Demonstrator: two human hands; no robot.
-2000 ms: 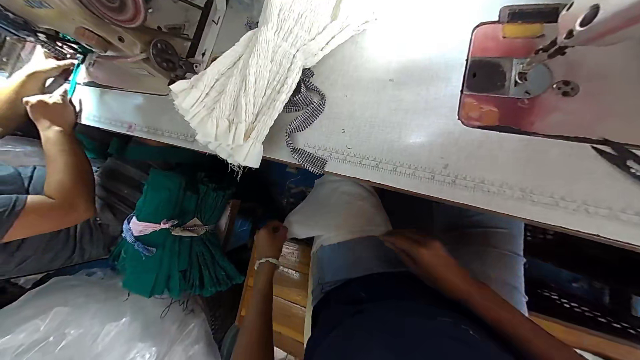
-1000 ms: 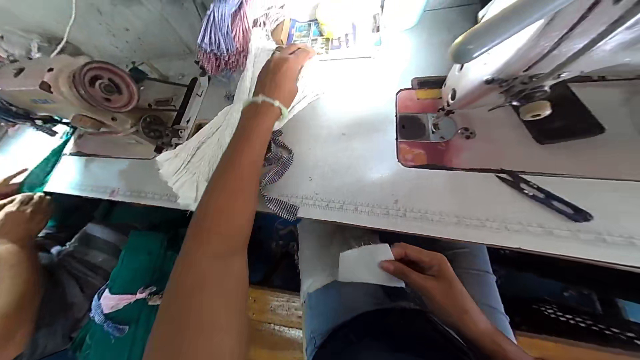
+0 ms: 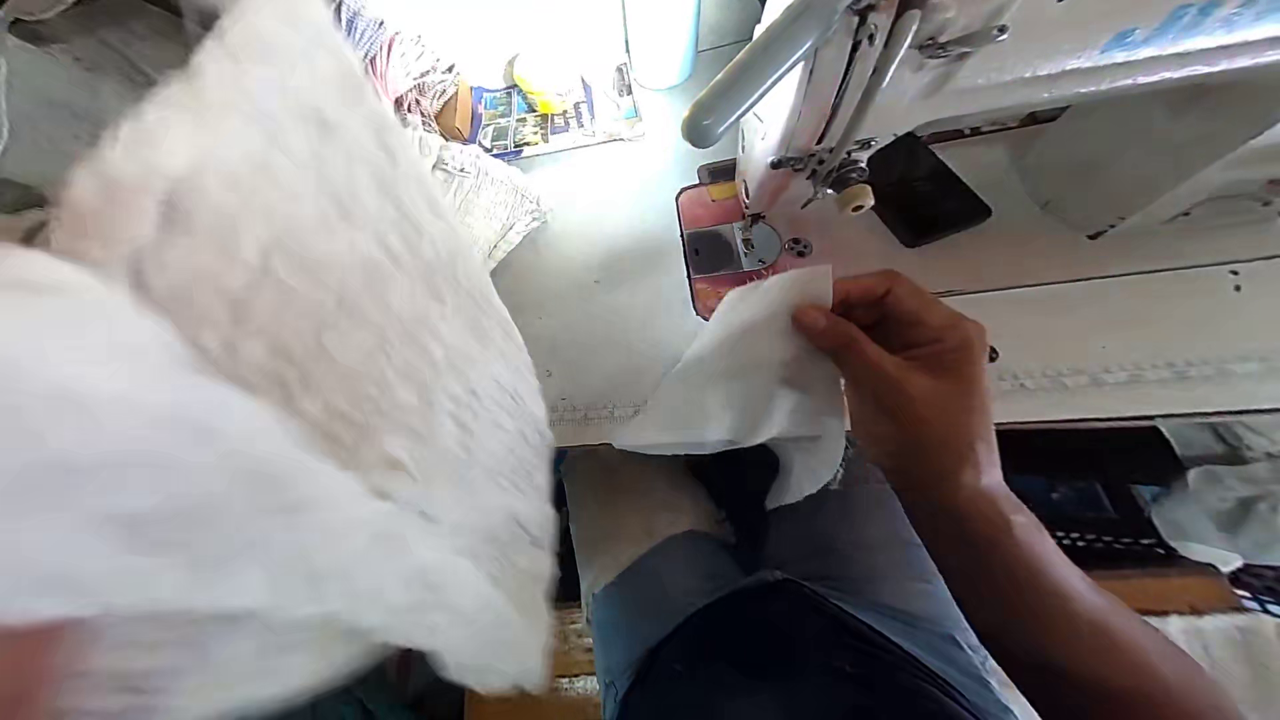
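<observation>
My right hand [image 3: 900,370] pinches the edge of a small white cloth piece [image 3: 740,370] between thumb and fingers; the piece hangs over the table's front edge, just in front of the sewing machine's needle plate [image 3: 735,250]. A large white gathered cloth [image 3: 330,330], blurred and close to the camera, fills the left side. Only a blurred skin-coloured patch at the lower left edge may belong to my left hand or arm; its fingers are hidden. The machine's presser foot [image 3: 747,235] stands behind the small piece.
The machine's head [image 3: 1000,60] overhangs the white table [image 3: 590,310]. A flat black object [image 3: 925,190] lies beneath its arm. Farther back are a printed sheet [image 3: 560,120], another crumpled white cloth [image 3: 485,200], checked fabric strips [image 3: 410,75] and a pale cylinder [image 3: 662,40].
The large white cloth, on the table a second ago under my left hand, is now raised close to the camera. My right hand has brought the small piece up from my lap to the table edge.
</observation>
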